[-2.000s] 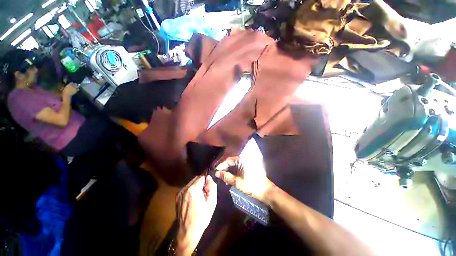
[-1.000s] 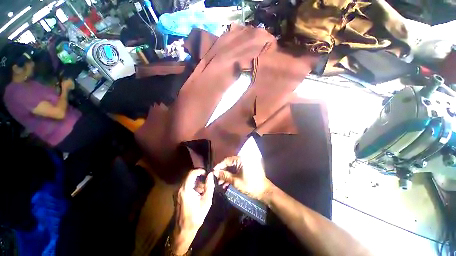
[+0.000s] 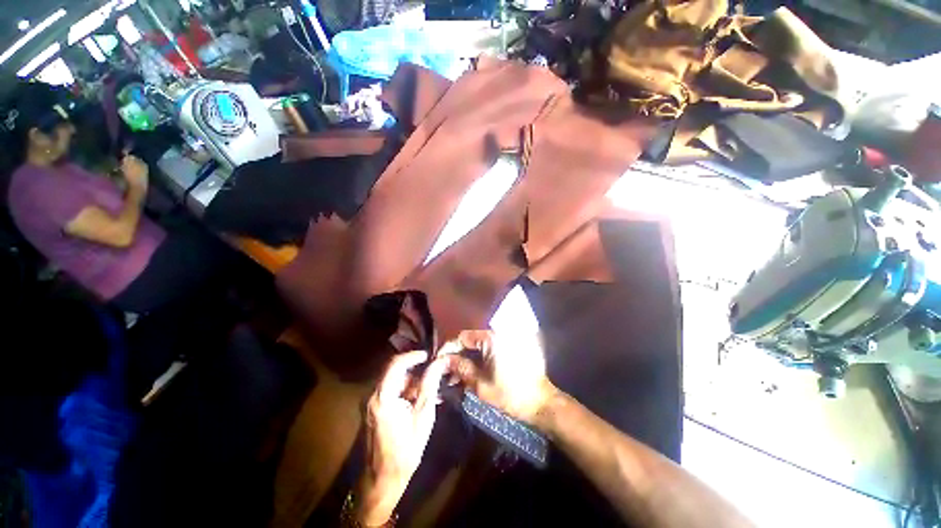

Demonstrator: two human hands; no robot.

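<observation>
My left hand and my right hand meet low in the middle of the view. Their fingertips pinch a small dark folded piece, which stands up crumpled between them and shows a reddish inner side. Maroon-brown cut panels lie spread beyond my hands, and a darker panel lies to the right. A strip with printed scale marks shows beneath my right wrist. The exact fingertip grip is partly hidden.
The white sewing machine head stands at the right on the white table. A mustard-brown fabric pile lies at the back. A person in a purple shirt sits at the left. Blue plastic material is at the lower left.
The dark piece at my fingertips has turned and folded, now showing its reddish inner side. My left hand has shifted slightly; both hands stay together. The seated person's raised hand has moved.
</observation>
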